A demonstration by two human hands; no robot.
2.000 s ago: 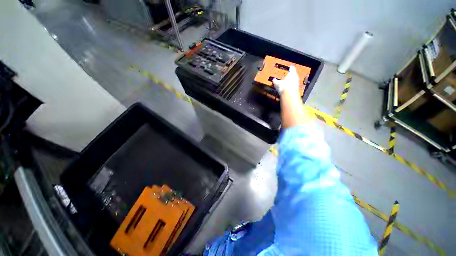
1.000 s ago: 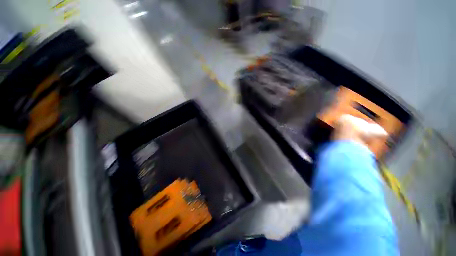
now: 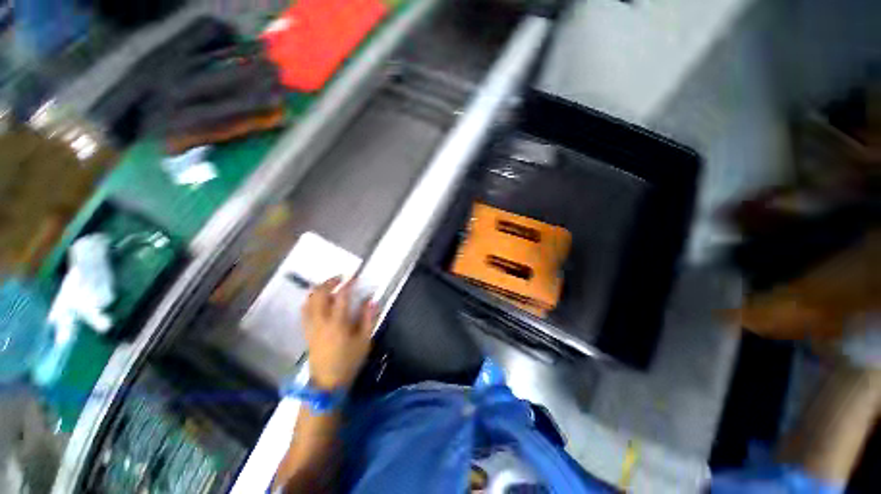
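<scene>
My left hand [image 3: 338,333], bare with a blue wrist strap, is over the near metal rail, beside a white sheet [image 3: 309,275] with a small dark mark. Its fingers are apart and it holds nothing visible. My right hand [image 3: 865,349] is at the right edge, blurred and partly cut off, on a blurred orange-and-black cover [image 3: 807,314]; the exact grip is hidden. Orange plates [image 3: 512,256] with two dark slots lie in a black bin [image 3: 676,232] beside the line.
The railed conveyor [image 3: 367,164] runs diagonally, with a green board [image 3: 159,439] at its lower end. On the green mat [image 3: 217,198] are a red sheet [image 3: 324,39], dark fixtures [image 3: 217,92] and a black tray [image 3: 159,256] with a white glove [image 3: 87,280].
The view has swung left to the conveyor. My right hand has left the far bin with an orange-and-black cover. My left hand has come into view over the rail.
</scene>
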